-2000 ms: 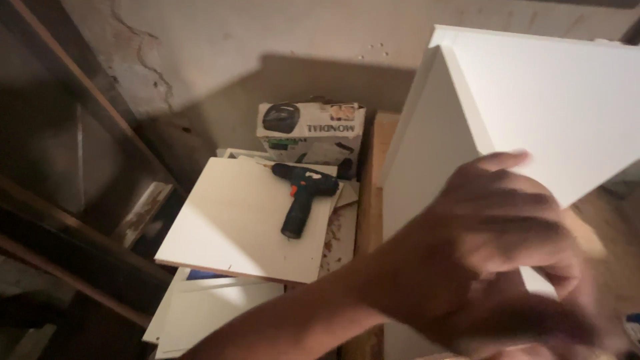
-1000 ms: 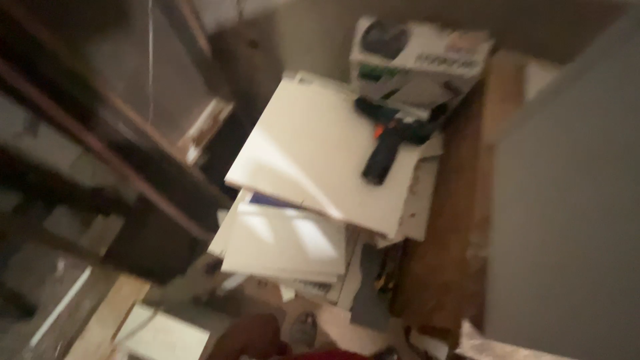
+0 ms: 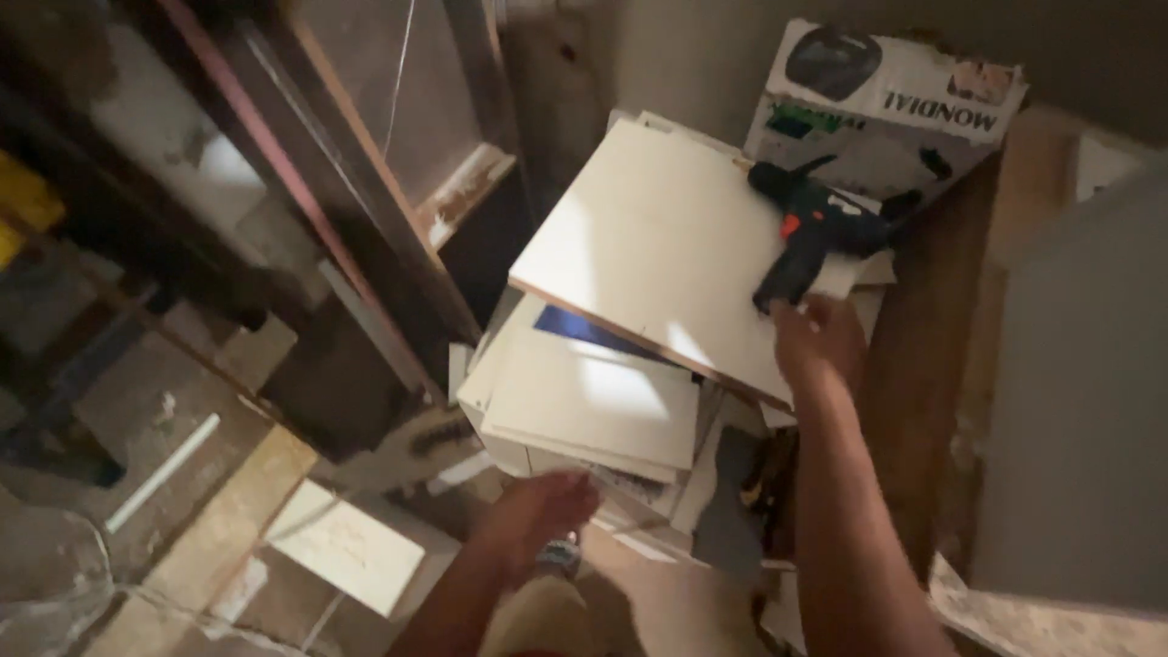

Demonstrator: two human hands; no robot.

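A dark cordless drill with a red switch (image 3: 808, 224) lies on a white board (image 3: 657, 228) that tops a stack. My right hand (image 3: 821, 342) is at the bottom end of the drill's handle, its fingers touching or very near it; blur hides whether they grip. Below the top board, smaller white panels (image 3: 589, 401) are stacked, with a blue item (image 3: 598, 330) between the layers. My left hand (image 3: 547, 506) hovers near the lower edge of these panels, with nothing seen in it; its finger spacing is blurred.
A printed Mondial cardboard box (image 3: 885, 109) stands behind the drill. A large pale panel (image 3: 1077, 392) rises at the right beside a wooden surface (image 3: 940, 365). Dark metal bars (image 3: 338, 182) lean at the left. A white board piece (image 3: 347, 547) lies low at left.
My hand has left the white panel at the right, where it was two seconds ago. My right hand is now at the drill's handle. The view has swung left and downward.
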